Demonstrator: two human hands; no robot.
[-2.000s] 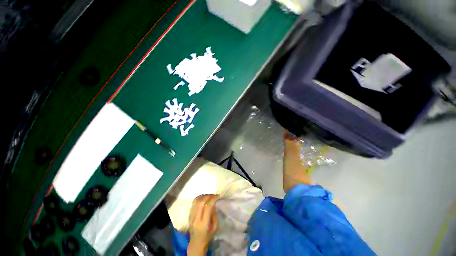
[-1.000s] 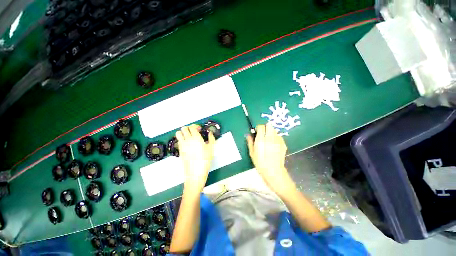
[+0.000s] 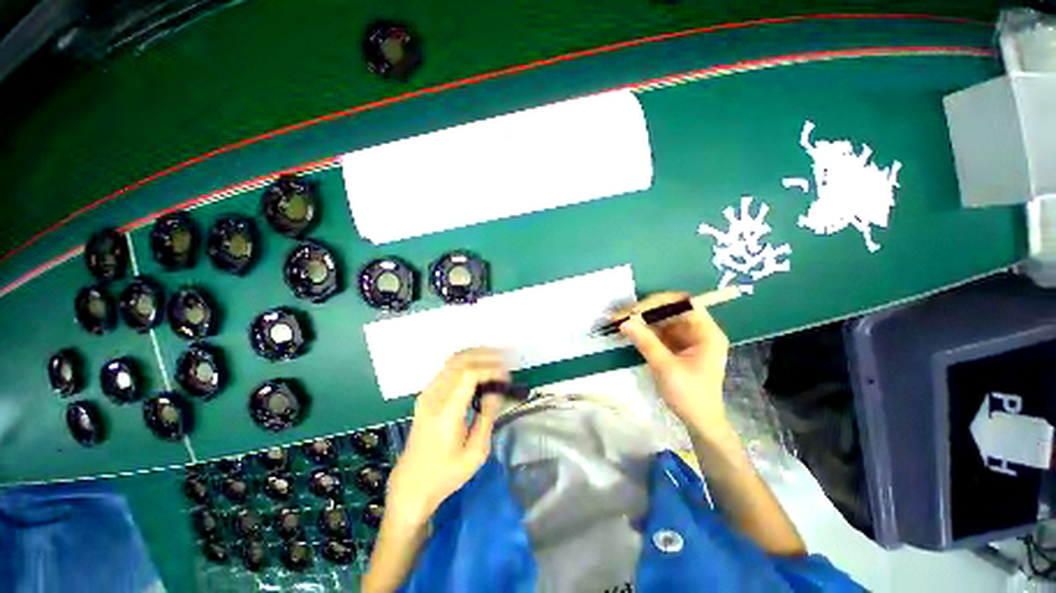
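My left hand [image 3: 452, 417] holds a black lens unit [image 3: 496, 395] between its fingertips, at the near edge of the near white sheet [image 3: 463, 336]; the hand is slightly blurred. My right hand [image 3: 686, 350] holds a thin pen-like tool [image 3: 662, 312] like a pen, its dark tip over the right end of that sheet and its pale end pointing right. Several black lens units [image 3: 312, 270] stand on the green mat at the left. Small white pieces [image 3: 745, 246] lie scattered at the right, beside a loose heap [image 3: 851, 189].
The far white sheet [image 3: 500, 166] lies near the red line. One lens unit [image 3: 391, 50] is on the belt. A tray of units [image 3: 281, 499] is at the near edge. A white box [image 3: 1001, 141] stands at right, above a grey bin [image 3: 897, 429]. Blue cloth [image 3: 72, 540] shows lower left.
The view has shifted. My left hand has moved toward me with a lens unit, leaving the row on the mat. My right hand has lifted the pen-like tool from the mat.
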